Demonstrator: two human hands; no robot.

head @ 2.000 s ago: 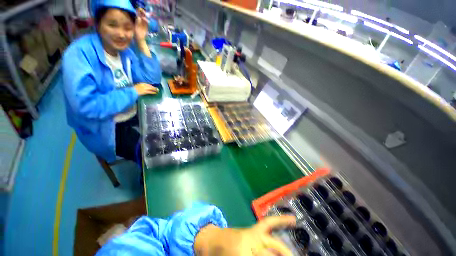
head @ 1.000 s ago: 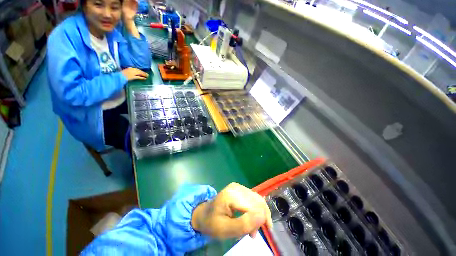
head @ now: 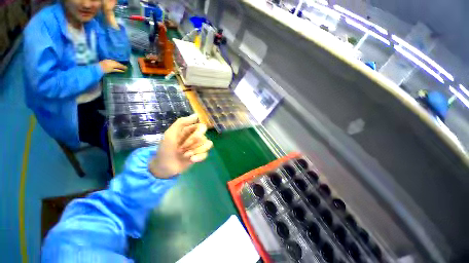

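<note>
My left hand [head: 182, 148] is raised over the green bench, near the front right corner of the neighbour's tray. Its fingers are curled together; I cannot tell whether anything small is between them. The clear blister tray [head: 272, 242] lies at the lower right with rows of round black parts [head: 286, 195] in its pockets. The red-orange carrier tray [head: 265, 170] shows along its edges. White paper [head: 223, 246] lies left of it at the bottom edge. My right hand is not in view.
The neighbour's blister tray [head: 149, 106] holds black parts. A second clear tray [head: 226, 109] is behind it, near a white machine [head: 203, 67] and an orange press [head: 163, 54]. A seated person in blue [head: 56, 67] is at the left. A grey panel [head: 329, 123] runs along the right.
My left hand has left the clear tray's near corner and moved up and left towards the neighbour's tray, its fingers now curled. More white paper shows. The view has shifted right.
</note>
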